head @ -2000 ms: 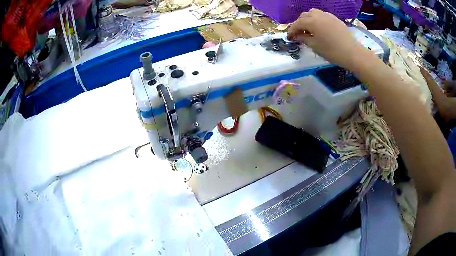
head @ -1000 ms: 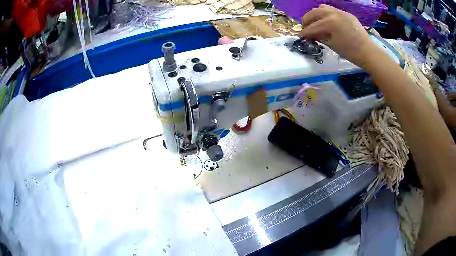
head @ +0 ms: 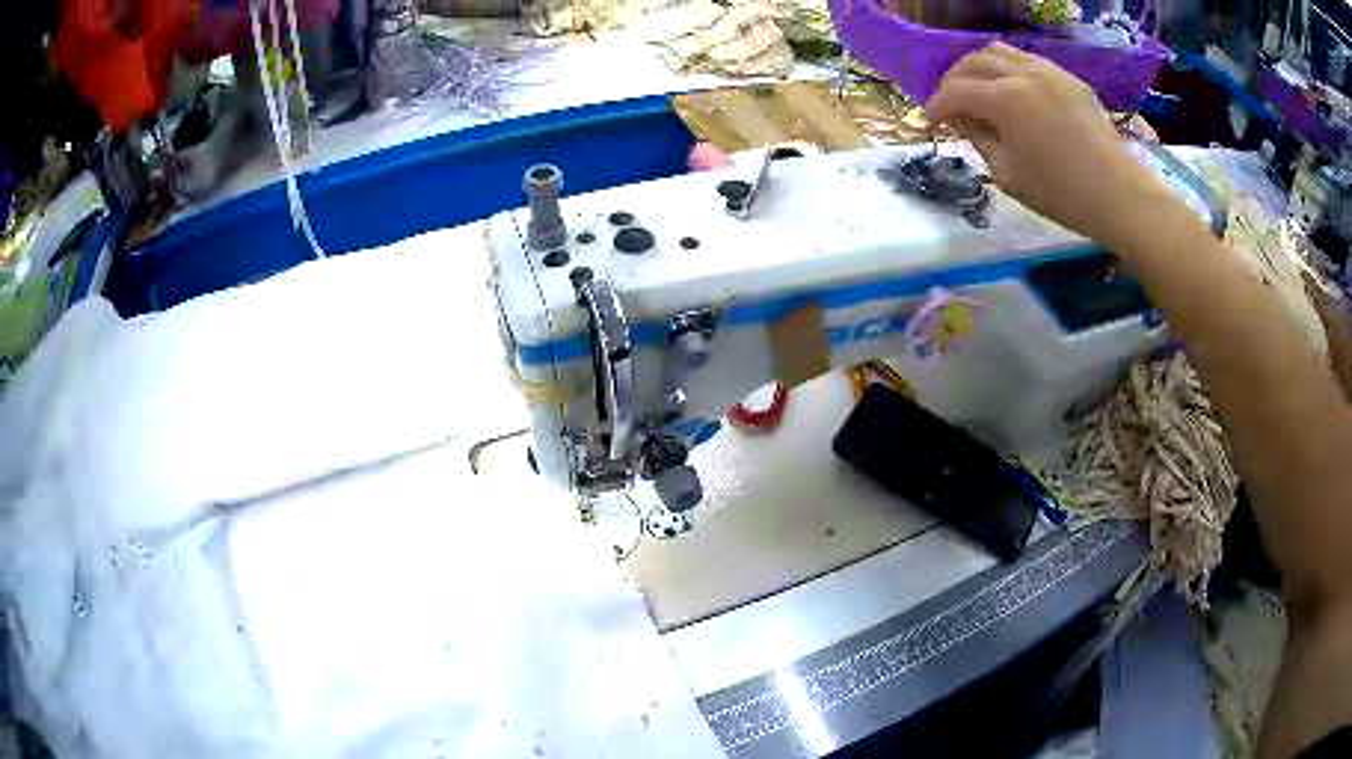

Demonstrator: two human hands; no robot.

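My right hand (head: 1035, 137) is over the top right of the white sewing machine (head: 830, 223). Its bent fingertips are together just above the dark round winder part (head: 943, 180). Whether they pinch something small, I cannot tell. My left hand is out of the picture. White eyelet fabric (head: 386, 578) lies spread over the left of the table, its right part beside the presser foot (head: 604, 478). Bright light washes out much of it, and a fold line crosses it. The needle tip is too small to make out.
A black phone-like oblong (head: 934, 470), red scissor loops (head: 759, 408) and a blue pen-like item lie on the bed. Cream strips (head: 1164, 460) hang at the right end. A ruler strip (head: 919, 630) runs along the front edge. A purple basket (head: 1097, 63) stands behind.
The view has shifted, so the machine and table sit further right and lower in the picture. My right hand stays at the winder part, its fingers slightly changed in pose. The fabric lies as before.
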